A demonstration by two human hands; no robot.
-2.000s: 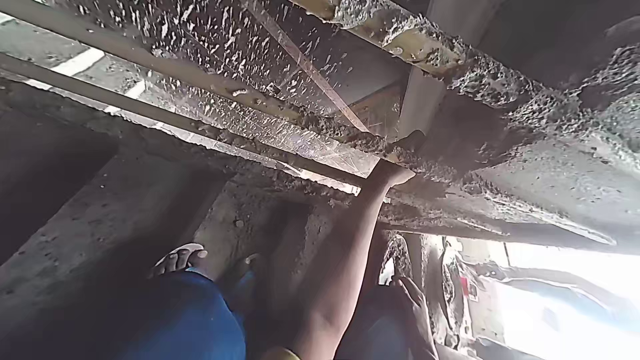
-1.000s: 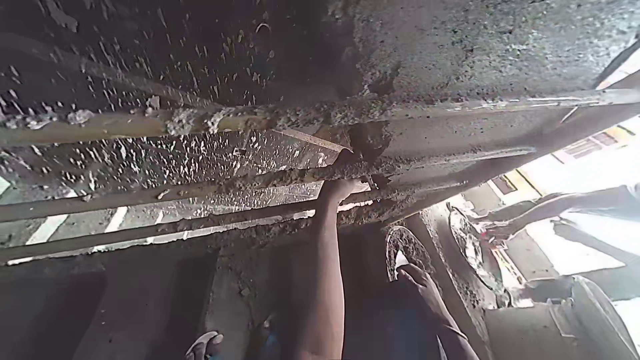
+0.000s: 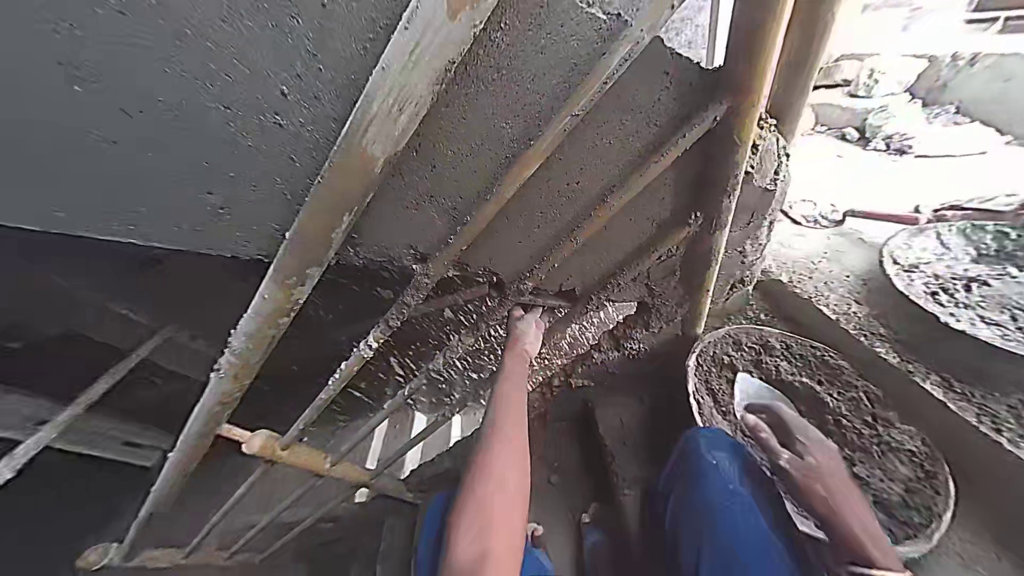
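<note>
My left hand [image 3: 526,330] reaches up through the bars to the ragged lower edge of a wall coated in grey mortar [image 3: 512,216]. Its fingers meet a flat, dark piece at that edge; whether they grip it is hidden. At the lower right, my right hand [image 3: 788,448] is closed on a trowel, its pale metal blade [image 3: 756,392] pointing up and left over a round basin [image 3: 948,512] of wet mortar [image 3: 848,400]. Diagonal bamboo poles [image 3: 320,216] cross in front of the wall, crusted with mortar in places.
An upright pole [image 3: 740,160] stands at the wall's right end. Beyond it lie a second round pan of mortar [image 3: 960,280], a tool with a reddish handle [image 3: 888,216] and rubble [image 3: 880,96]. Stair-like dark ledges and my blue-clad knees are below. A crosspiece [image 3: 308,462] joins the bars at lower left.
The view has swung strongly, bringing the mortar basin into full sight. My left hand stays raised at the bars, my right hand low with the trowel. The other person's arm at right is out of view.
</note>
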